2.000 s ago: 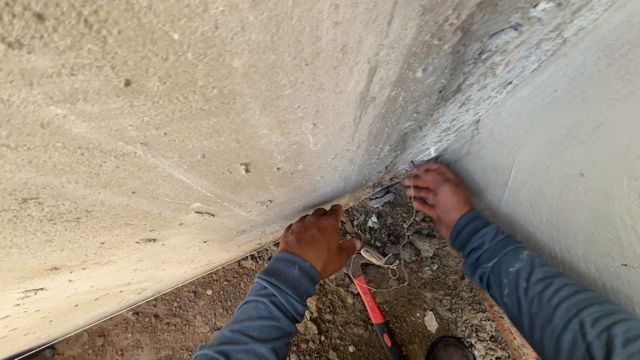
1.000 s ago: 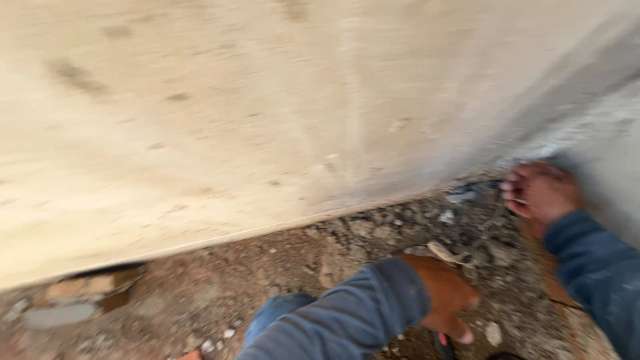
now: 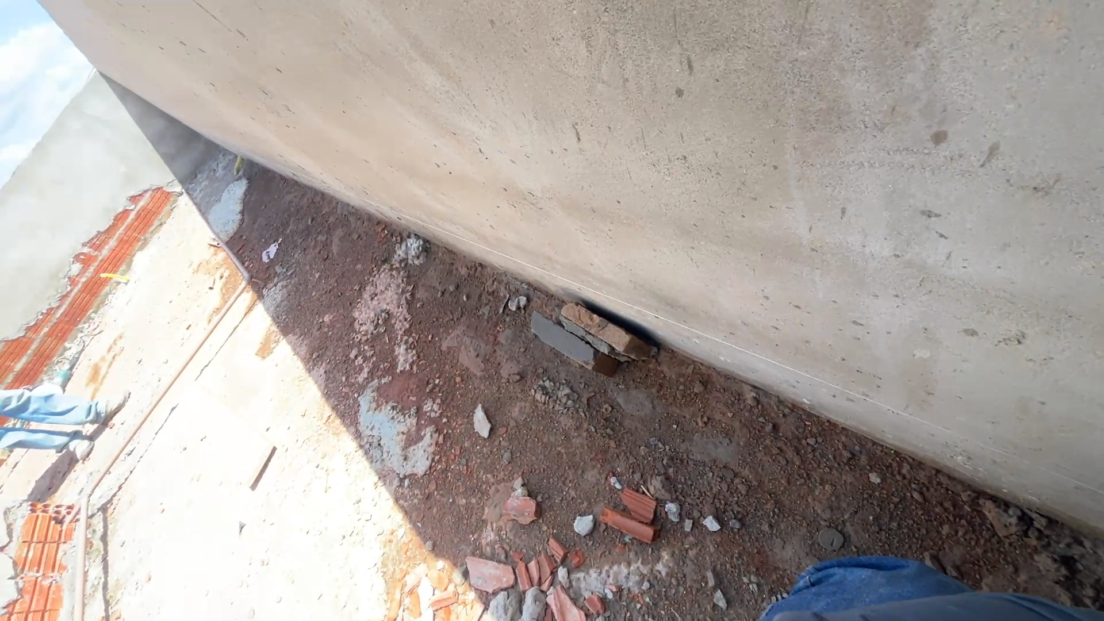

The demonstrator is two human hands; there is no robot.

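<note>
Neither of my hands shows in the head view; a blue sleeve or trouser knee (image 3: 871,586) fills part of the lower right edge. A thin pale string (image 3: 742,339) runs along the foot of the plastered wall (image 3: 690,172), just above the soil. Against the wall's base lie a brown block (image 3: 608,329) and a grey-faced block (image 3: 562,338), side by side. Any tool or thing in my hands is out of sight.
Broken red clay brick pieces (image 3: 628,523) and small stones litter the shaded dirt (image 3: 466,371). A long thin pipe or board (image 3: 164,392) crosses the sunlit ground. Another person's legs in light blue trousers (image 3: 52,418) are at the far left, near exposed clay bricks (image 3: 95,276).
The view has swung far left along the wall. Both hands, seen earlier at the wall corner, have left the view, as has the red-handled tool seen two seconds ago.
</note>
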